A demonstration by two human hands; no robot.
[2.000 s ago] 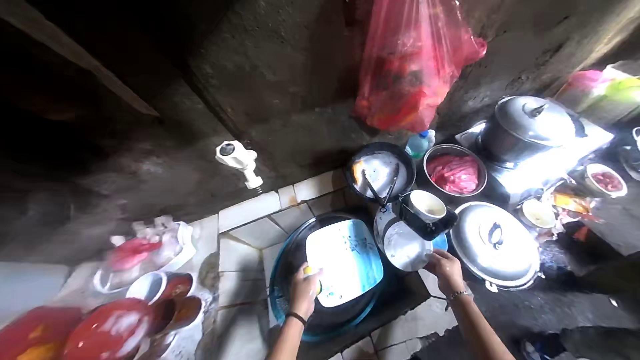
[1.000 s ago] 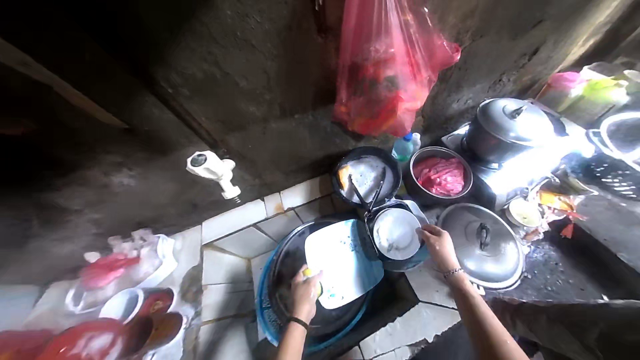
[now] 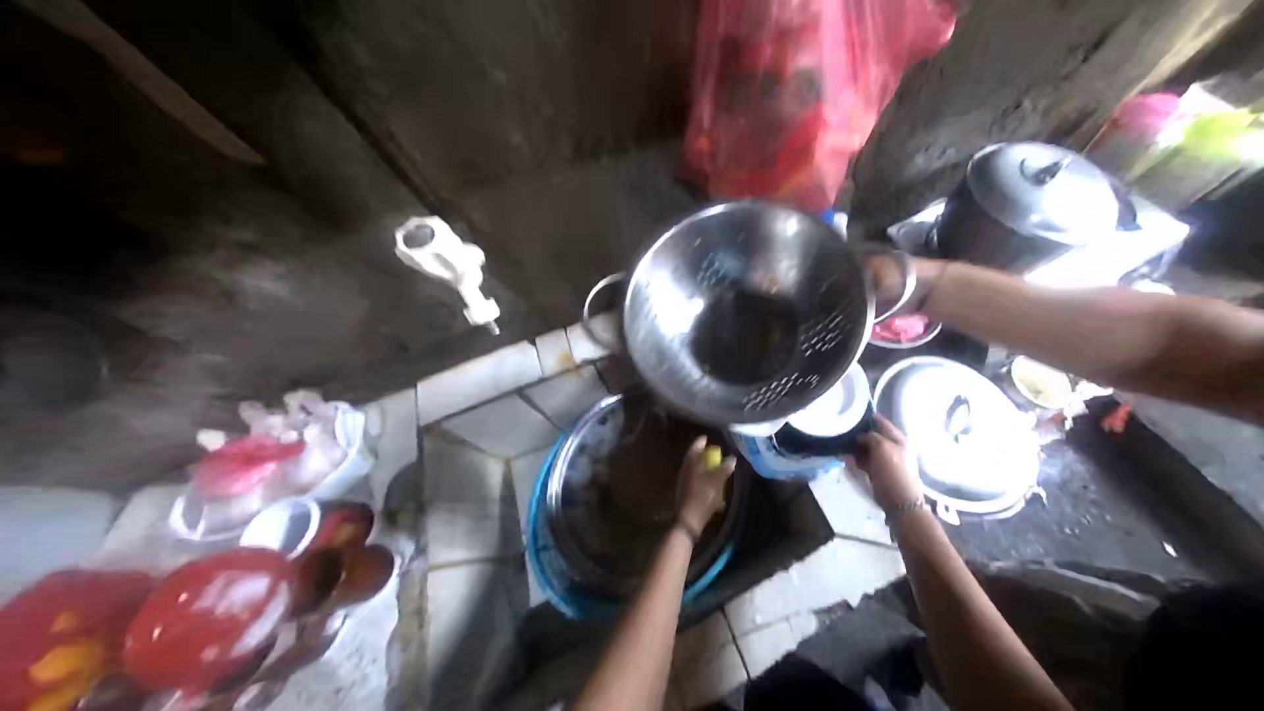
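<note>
My left hand (image 3: 703, 484) holds a small yellow thing (image 3: 712, 456), perhaps a sponge, over a dark-looking basin with a metal rim (image 3: 555, 494) that sits in a blue tub (image 3: 541, 563). To its right, my right hand (image 3: 889, 459) grips the side of a dark pan (image 3: 812, 443) with a white dish (image 3: 834, 407) in it. Part of a light blue patterned surface (image 3: 775, 462) shows beneath the pan. Above both my hands, another person's hand (image 3: 904, 281), reaching in from the right, holds a stainless steel colander (image 3: 748, 306) by one handle.
A white tap (image 3: 449, 265) juts from the wall at left, and a red plastic bag (image 3: 800, 109) hangs above. Lidded pots (image 3: 963, 425) stand at right, one on a stove (image 3: 1047, 212). Red dishes (image 3: 207, 617) and a white basket (image 3: 351, 444) are at lower left.
Another person's arm with the colander has come in from the right. My left hand no longer holds the patterned board over the basin.
</note>
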